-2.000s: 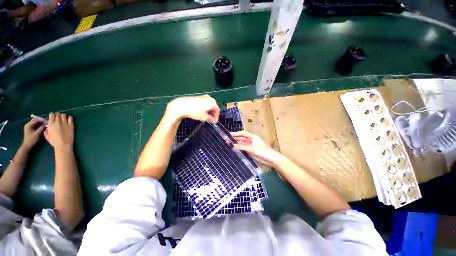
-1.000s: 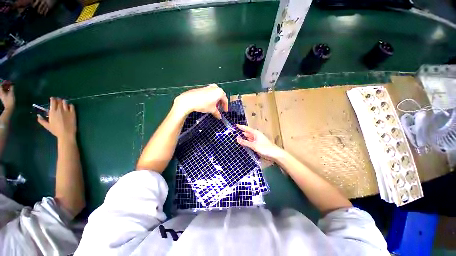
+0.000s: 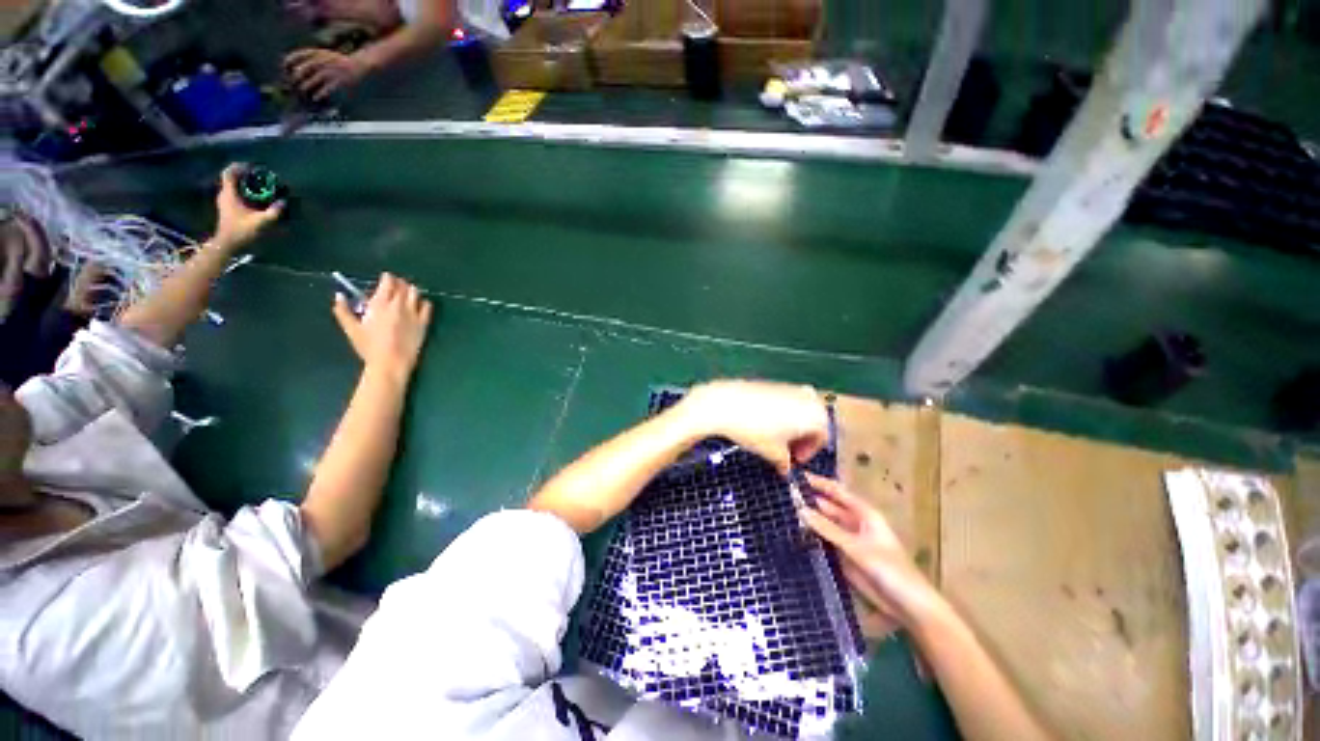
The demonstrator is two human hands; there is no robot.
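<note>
A dark sheet with a white grid lies over other gridded sheets on the green bench, with shiny glare on its lower part. My left hand is at its upper right edge, fingers bent down and pinching there. My right hand holds the same edge just below, thumb and fingers closed on it. The fingertips of both hands nearly meet. Whether a small pad is between them is too small to tell.
Worn cardboard and stacked white strips lie right. A white post stands beyond. A black cylinder is on the belt. At left, a person holds another cylinder and a thin stick; white cables lie behind.
The view has swung left, showing more of the neighbour and the far bench. The neighbour's hand now holds a black cylinder with a green glow. My hands stay at the sheet's upper edge.
</note>
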